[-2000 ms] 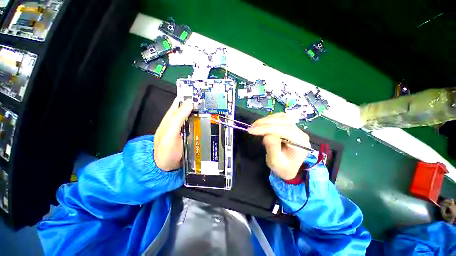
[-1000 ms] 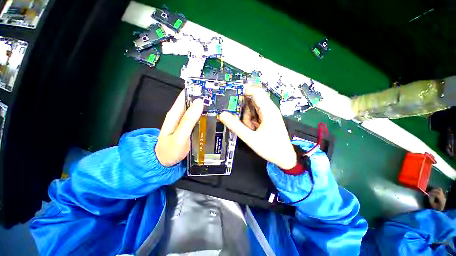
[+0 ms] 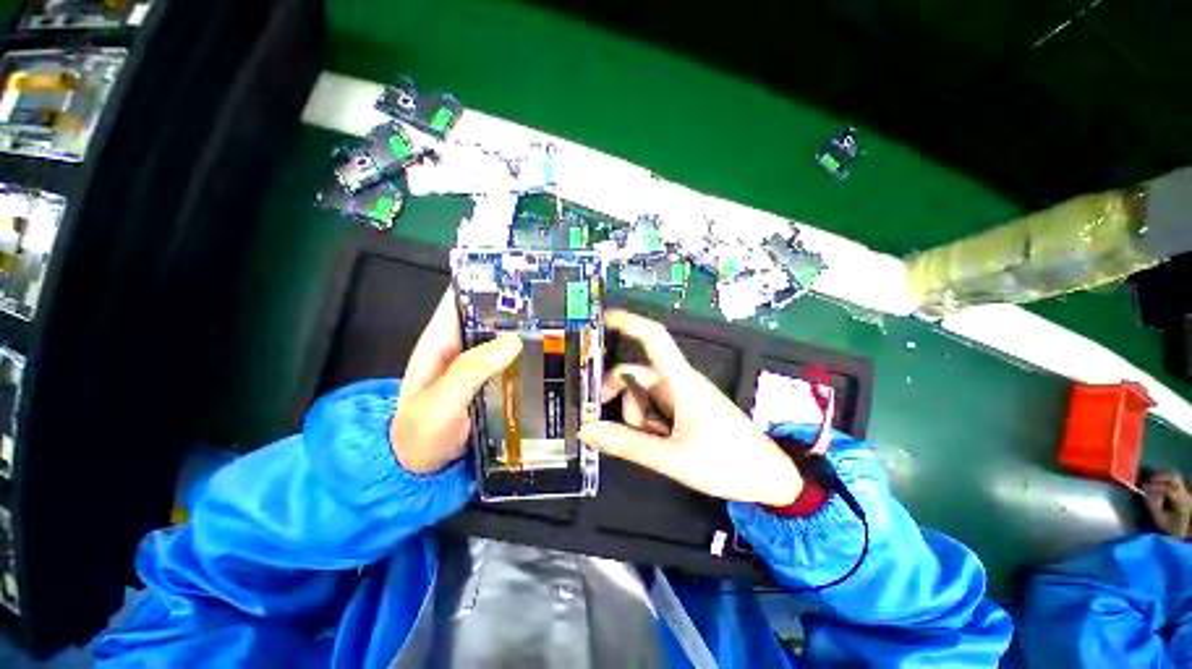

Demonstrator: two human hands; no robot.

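Observation:
A phone front housing (image 3: 588,460) is held upright in front of me, its open back facing me. A phone mainboard (image 3: 536,290) with a bright green patch lies in its upper end. An orange flex cable (image 3: 511,418) and a black strip show below the board. My left hand (image 3: 451,392) grips the housing's left side, thumb over the flex area. My right hand (image 3: 667,425) is at the right side, fingers curled and thumb near the edge; whether it presses on the housing is hard to tell. No tool shows in it.
Loose boards (image 3: 647,261) lie on the white strip (image 3: 869,268). A black foam tray (image 3: 379,314) is under my hands, with a whitish piece in its right slot. Loaded trays (image 3: 118,170) stand at left. A taped post (image 3: 1033,242), red bin (image 3: 1105,431) and another person's hand are at right.
The thin tool seen two seconds ago no longer shows. My right hand has moved from the board's upper right corner down along the housing's right side. My left thumb has moved below the board.

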